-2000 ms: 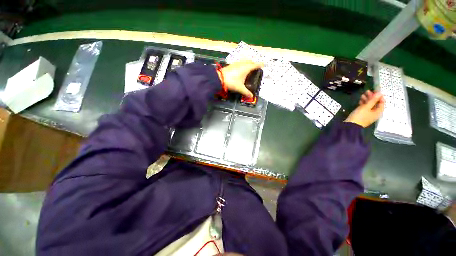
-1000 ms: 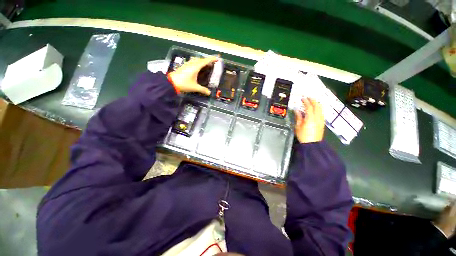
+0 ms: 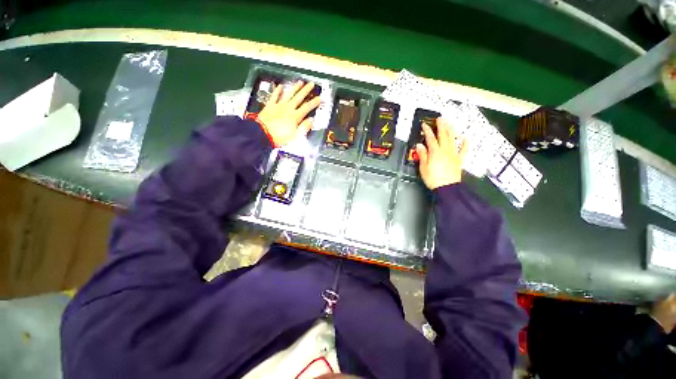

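A clear blister tray [image 3: 333,235] lies in front of me with two rows of pockets. Several dark phone backs lie in the back row, one with a yellow lightning mark [image 3: 382,130] and a browner one [image 3: 343,121] beside it. A unit with a pale upper part [image 3: 284,176] lies in the front row at the left. My left hand [image 3: 287,115] has its fingers spread over the back-left pockets and partly hides the units there. My right hand [image 3: 442,154] rests its fingers on the rightmost phone back [image 3: 423,130]; whether it grips it I cannot tell.
Fanned sticker sheets [image 3: 474,135] lie behind and right of the tray. Dark stacked blocks [image 3: 547,129] and bagged sheet packs [image 3: 600,174] are further right. An empty plastic bag [image 3: 127,111] and a white carton [image 3: 41,122] are at the left. Another person's hand [image 3: 665,311] shows at lower right.
My left hand has opened out flat over the back-left pockets, where it held a unit before. My right hand has moved left from the tray's edge onto the rightmost phone back.
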